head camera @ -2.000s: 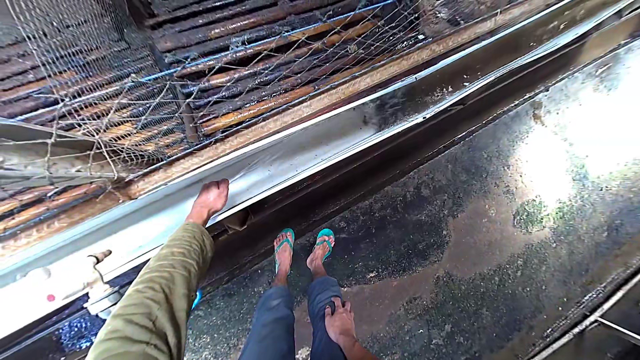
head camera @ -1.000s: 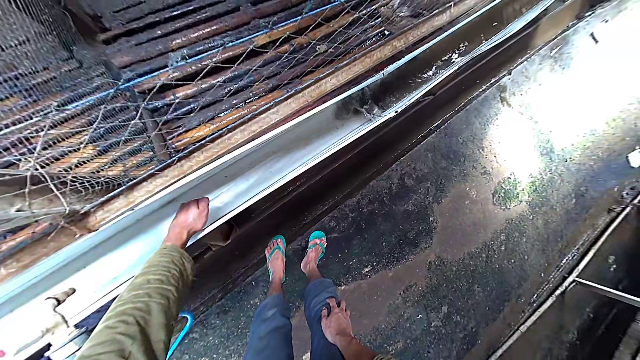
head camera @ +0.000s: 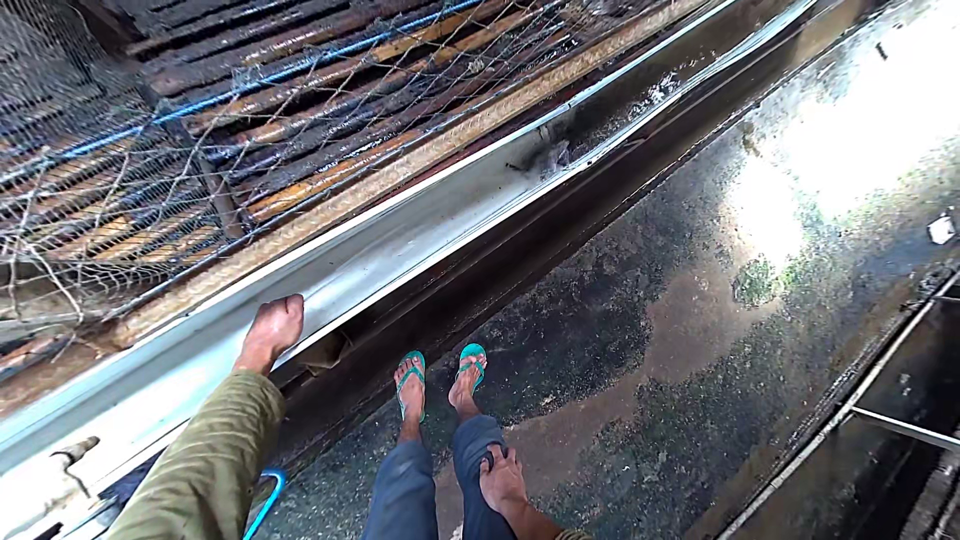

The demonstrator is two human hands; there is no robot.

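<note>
My left hand (head camera: 276, 328), in an olive sleeve, is closed at the near side of a long white trough (head camera: 352, 262). Whether it grips something there cannot be made out. Dark, wet matter lies in the trough (head camera: 551, 157) farther up, with water beyond it. My right hand (head camera: 502, 480) rests on the knee of my blue trousers (head camera: 480, 442), its fingers partly curled over the cloth. Below the trough, my feet stand in turquoise flip-flops (head camera: 472, 352) on a wet concrete floor (head camera: 555, 352).
Behind the trough, wire netting (head camera: 255, 127) and a wooden rail (head camera: 420, 161) front a slatted floor (head camera: 322, 82). A metal frame (head camera: 847, 409) edges a dark channel at the lower right. A blue curved tube (head camera: 268, 502) is beside my left sleeve. Light glares off the wet floor.
My left hand stays by the trough's near edge and my right hand stays on my knee. The view has shifted a little along the trough.
</note>
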